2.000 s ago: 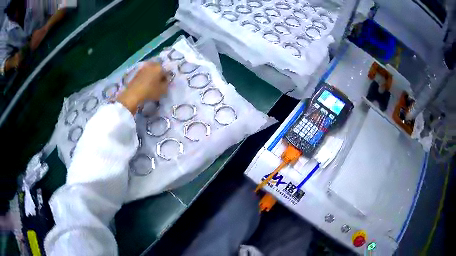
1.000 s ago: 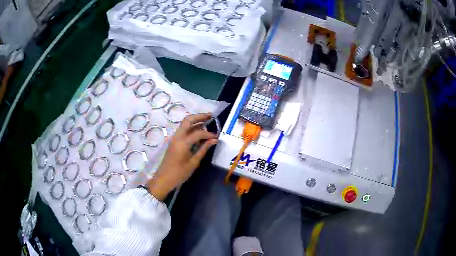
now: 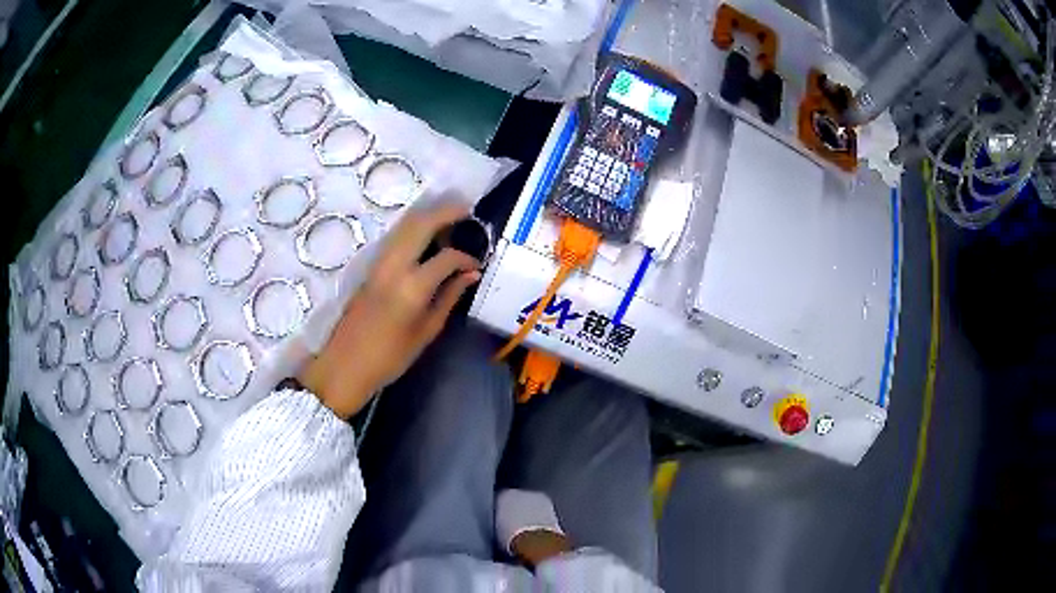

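My bare left hand [image 3: 388, 301] pinches a silver ring [image 3: 488, 241] between thumb and fingers, between the foam-lined tray and the machine's front left corner. Its fingers are slightly blurred. Rows of similar silver rings lie on the white foam-lined tray [image 3: 249, 151] at left. My right hand [image 3: 527, 519], in a white glove, is small and low on my lap; its fingers are too unclear to read. On the machine, the orange-brown fixture [image 3: 828, 122] sits under the silver machine head [image 3: 909, 70]. A second fixture [image 3: 747, 64] with black pieces stands left of it.
The teach pendant [image 3: 620, 156] lies on the machine's left side, its orange cable [image 3: 550, 295] hanging over the front edge. A blue stick [image 3: 633, 287], white flat plate [image 3: 770, 243] and emergency stop [image 3: 792, 416] are nearby. Another white-sheeted tray [image 3: 463, 41] is behind.
My left hand was over the tray, then came right with a ring to the machine's edge, where it still holds it. My gloved right hand has come further into view.
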